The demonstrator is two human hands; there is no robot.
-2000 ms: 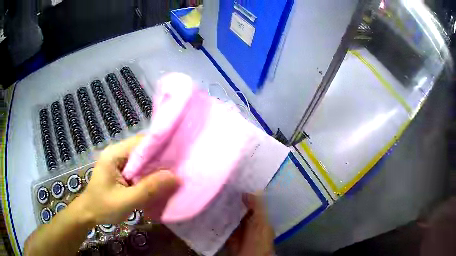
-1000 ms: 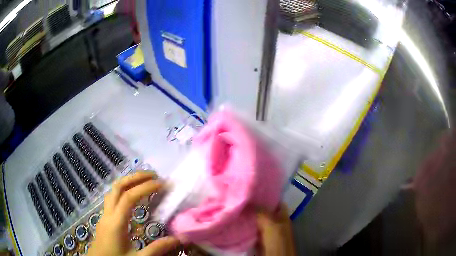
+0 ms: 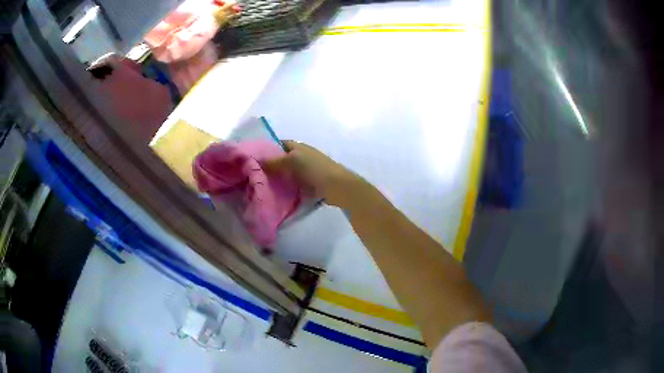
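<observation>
My right hand [image 3: 298,171] reaches in from the lower right, past the partition, and is closed on a crumpled pink cloth [image 3: 251,182]. A pale sheet [image 3: 255,132] with a thin blue edge shows behind and beside the cloth; I cannot tell whether the hand grips it too. A tan flat sheet [image 3: 182,149] lies just left of the cloth on the white bench. My left hand is out of the picture.
The metal-framed partition [image 3: 167,197] runs diagonally at left. A white box with cable [image 3: 198,322] and rows of small black parts [image 3: 105,358] lie at the lower left. A dark stack of trays [image 3: 273,25] and a person in pink [image 3: 182,33] are at the back.
The view has swung right. My right hand has carried the pink cloth past the partition, over the other bench. My left hand, seen beside the cloth and over the parts tray before, has left the picture.
</observation>
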